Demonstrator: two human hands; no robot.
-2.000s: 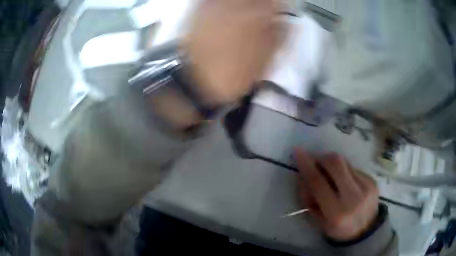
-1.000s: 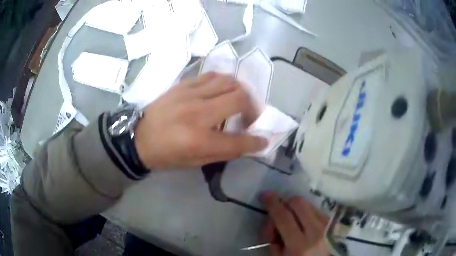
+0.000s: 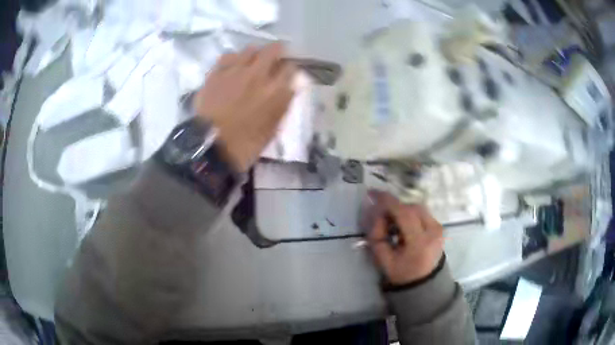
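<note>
My left hand (image 3: 246,101), blurred, is left of the needle area with its fingers on a white tab piece (image 3: 294,124). The piece lies flat against the machine head's left side, its near edge by the presser foot (image 3: 324,162). The fingertips' exact hold is hidden. My right hand (image 3: 404,236) is curled over the bed's right part, nearer me, with a thin light metal sliver (image 3: 361,242) sticking out of it to the left. The throat plate and bed (image 3: 290,214) show between the hands.
The cream sewing machine head (image 3: 384,94) fills the centre right. Sewn white tabs (image 3: 98,158) overlap at the left and upper left, with a narrow tape (image 3: 32,158) curling at their edge. White strips (image 3: 458,192) lie right of the needle. The table's rounded edge (image 3: 270,322) is nearest me.
The view has turned and shifted. The white piece, folded up in my left fingers before, now lies flatter beside the machine head. My right hand still has the metal sliver.
</note>
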